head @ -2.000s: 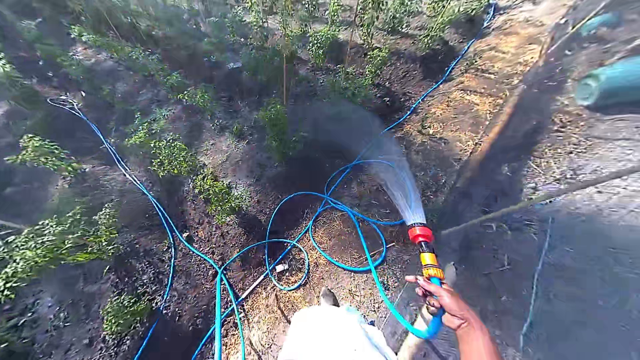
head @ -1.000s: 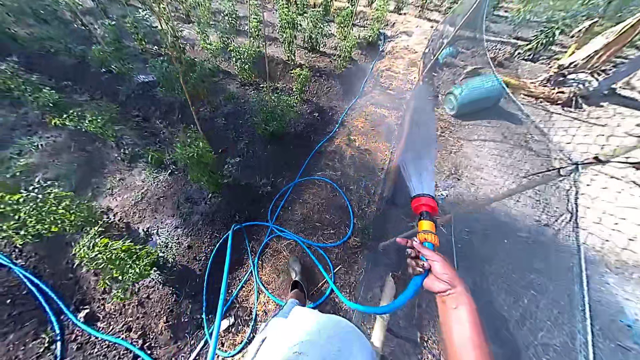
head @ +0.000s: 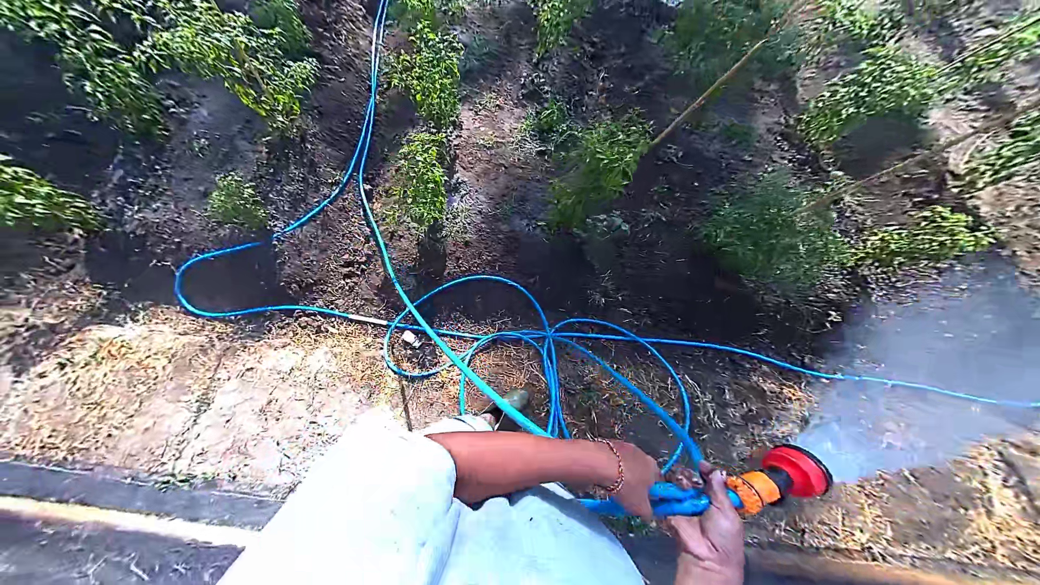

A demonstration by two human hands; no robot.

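Water sprays to the right from a red and orange hose nozzle [head: 784, 478] at the lower right. Just behind the nozzle, my right hand [head: 708, 524] grips the blue hose. Beside it, to the left, my left hand [head: 638, 479] is closed around folded lengths of the same hose, with a beaded bracelet on the wrist. The blue garden hose [head: 406, 305] lies in loops on the ground and runs up between the plants. Parts of the hose under my hands and left forearm are hidden.
Leafy green plants [head: 426, 77] grow in rows on dark soil, some beside thin wooden stakes [head: 715, 85]. Dry straw and pale soil border the bed. A dark strip with a pale pole-like edge [head: 122, 520] runs along the lower left. My shoe [head: 512, 402] stands near the hose loops.
My left hand has come into view and holds the hose beside my right hand. The spray, upward in the earlier frames, now points right. The view has turned toward the plant bed.
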